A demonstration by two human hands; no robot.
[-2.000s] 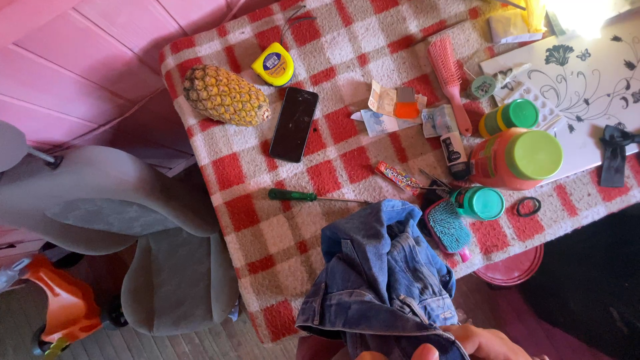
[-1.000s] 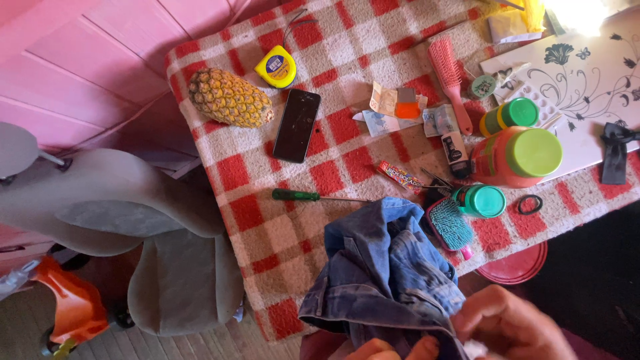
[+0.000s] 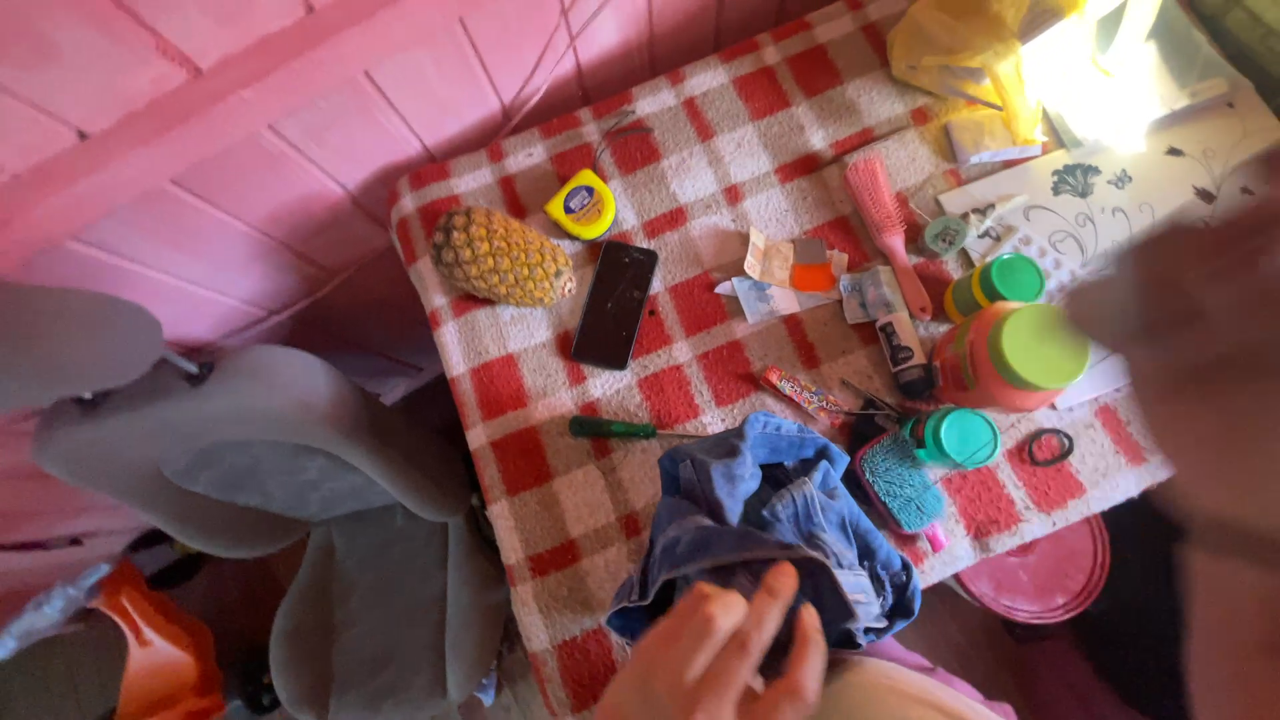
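A blue denim garment lies bunched over the table's front edge. My left hand is at its near side, fingers bent around the cloth fold; the thumb side is partly hidden. Raised close to the camera at the right edge, my right hand is blurred, and whether it holds anything cannot be made out. A green-handled screwdriver lies left of the denim, its shaft reaching toward the cloth. To the right of the garment are a teal bristled brush and a teal-lidded jar.
On the checked cloth lie a pineapple, tape measure, phone, banknotes, pink hairbrush and a green-lidded jar. A grey seat stands left; a red round lid sits below the table's edge.
My right hand has left the denim and risen to the right, near the camera. My left hand remains at the garment. The view has shifted, showing more wall.
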